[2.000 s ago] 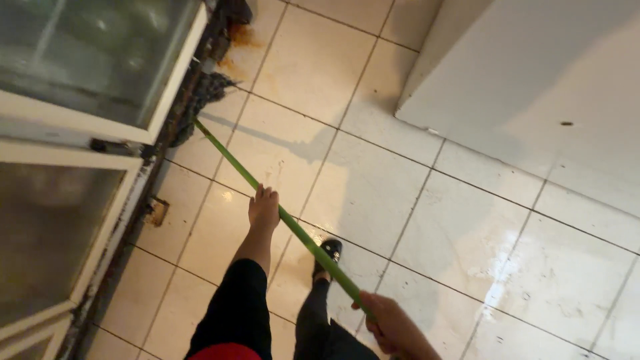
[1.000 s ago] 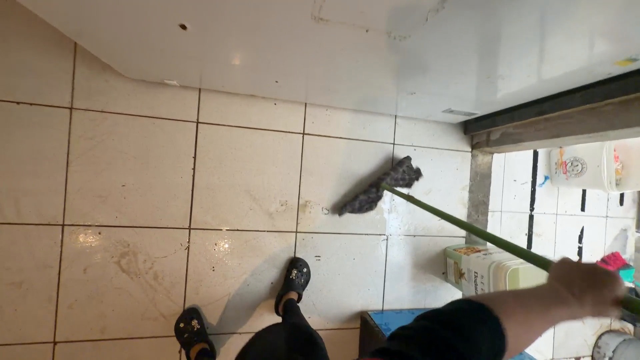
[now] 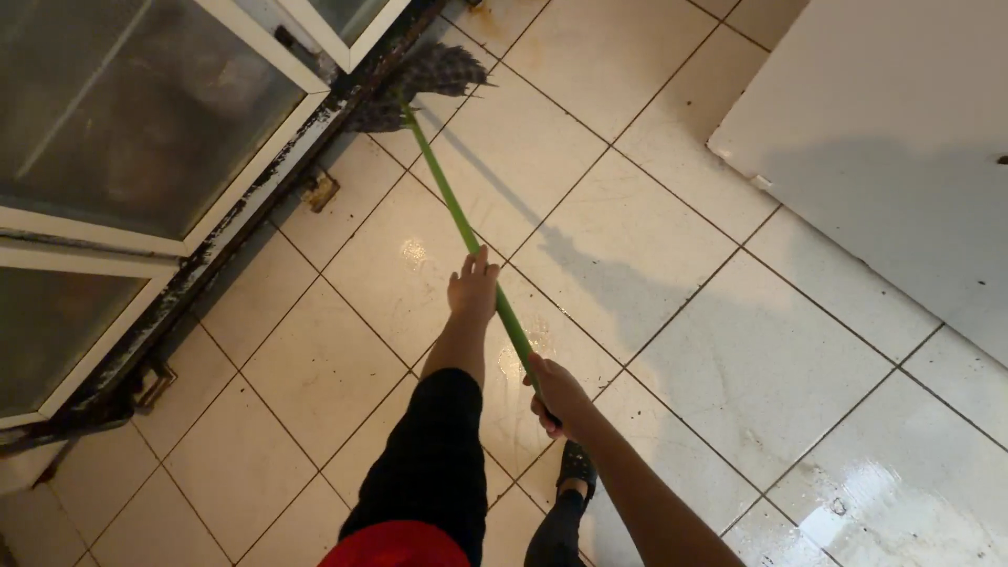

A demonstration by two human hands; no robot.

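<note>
A mop's green handle [image 3: 445, 185] slants across the view, gripped by both my hands. My left hand [image 3: 474, 290] is wrapped around the middle of the handle. Lower down, near the handle's dark end, my right hand [image 3: 557, 396] is closed on it. The grey mop head [image 3: 441, 72] lies on the tiled floor at the upper left, against the base of a glass-doored cabinet [image 3: 256, 185]. Part of the mop head is in shadow at the cabinet's edge.
White floor tiles [image 3: 677, 236] with dark joints carry small specks and wet, shiny patches. Rusty metal brackets [image 3: 320, 190] stick out from under the cabinet. A white panel or cabinet [image 3: 890, 134] stands at the upper right. My foot in a black clog [image 3: 577, 466] is below my right hand.
The view has swung from the white unit with tubs nearby back to the glass-doored cabinet. The mop head, on open floor a second ago, is now at that cabinet's base. Both hands show on the handle.
</note>
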